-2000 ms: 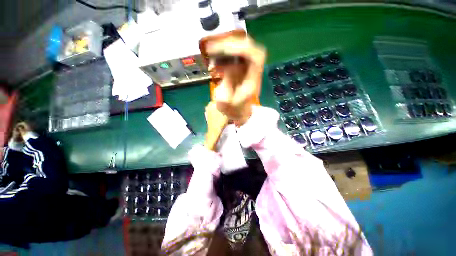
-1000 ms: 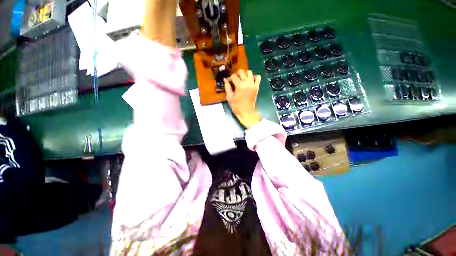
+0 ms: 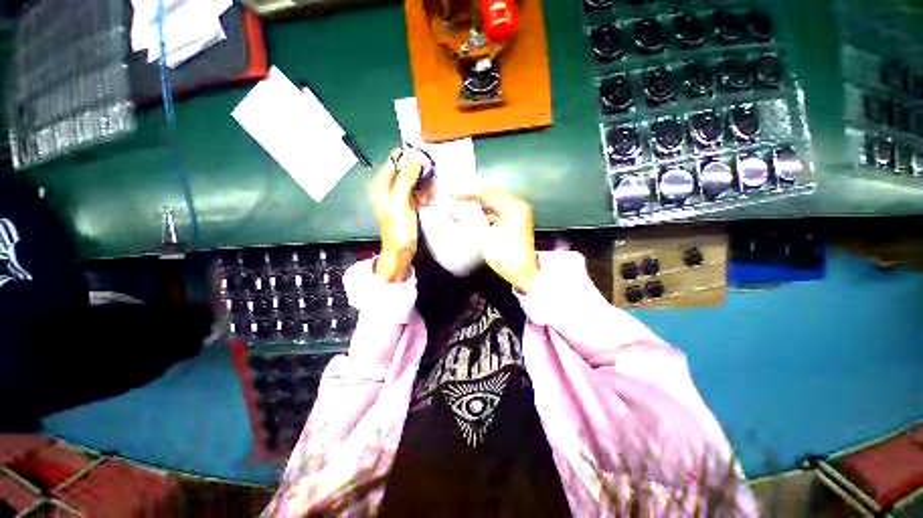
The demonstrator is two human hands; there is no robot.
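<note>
My left hand [image 3: 398, 207] holds a small round black unit [image 3: 423, 165] at the bench's front edge, below the press. My right hand [image 3: 506, 235] holds a white sheet [image 3: 457, 241] just right of the unit; its fingers are partly blurred. The orange press base [image 3: 435, 96] stands above my hands. A dark round piece [image 3: 481, 78] sits in the fixture at its front. The red press handle [image 3: 499, 18] shows at the top of the picture. Another part of white paper [image 3: 460, 162] lies on the bench behind my hands.
A clear tray [image 3: 800, 121] of black units lies right of the press, with a second tray [image 3: 896, 111] at far right. Note paper [image 3: 294, 137] and a pen [image 3: 349, 147] lie left. Lower trays [image 3: 283, 293] and a tan box [image 3: 708, 268] sit below the bench edge. A person's dark sleeve [image 3: 40, 293] shows left.
My left hand has come down from the press top and now holds a unit. My right hand has left the fixture and taken hold of the white sheet. The view has shifted downward.
</note>
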